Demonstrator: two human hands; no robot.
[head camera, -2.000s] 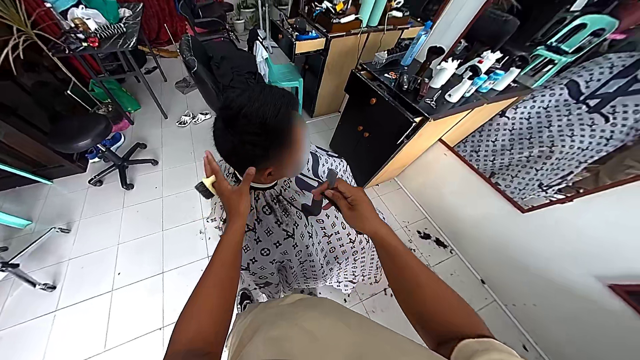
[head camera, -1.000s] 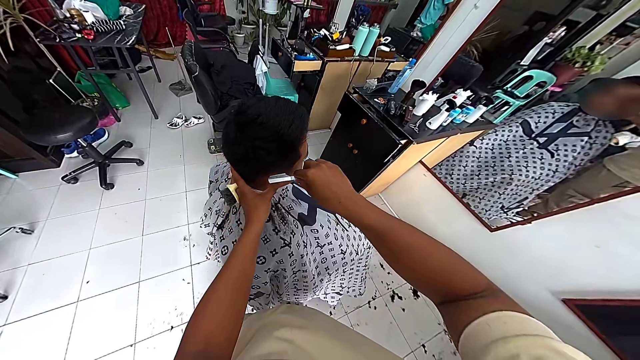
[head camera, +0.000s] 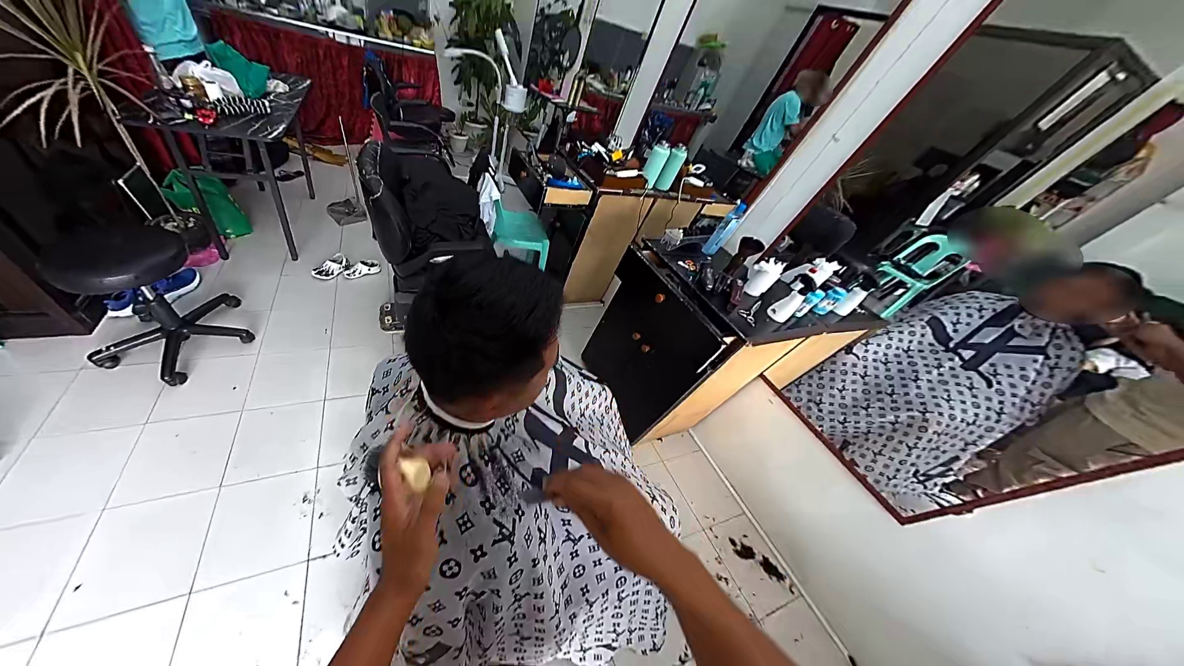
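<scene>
A seated person (head camera: 481, 333) with short dark hair wears a white patterned barber cape (head camera: 518, 536) with a white band at the neck. Behind the shoulder, my left hand (head camera: 413, 509) holds a brush (head camera: 416, 473) with a pale yellow handle; its dark bristles show blurred at the left. My right hand (head camera: 606, 513) is over the cape, its fingers closed on a small dark tool (head camera: 535, 490), blurred, possibly a razor. Neither hand appears to touch the person's head. A wall mirror (head camera: 934, 398) shows the caped person from the front.
Bottles (head camera: 764, 277) and other barber items crowd a black-topped cabinet (head camera: 666, 342) at the right. Behind the person is a black barber chair (head camera: 393, 213). A rolling stool (head camera: 116, 259) stands at the left, near a table (head camera: 240, 118). Cut hair (head camera: 758, 558) lies on the floor tiles.
My right hand has moved from beside the person's face down over the cape. My left hand has moved away from the neck, lower and to the left, with the brush still in it.
</scene>
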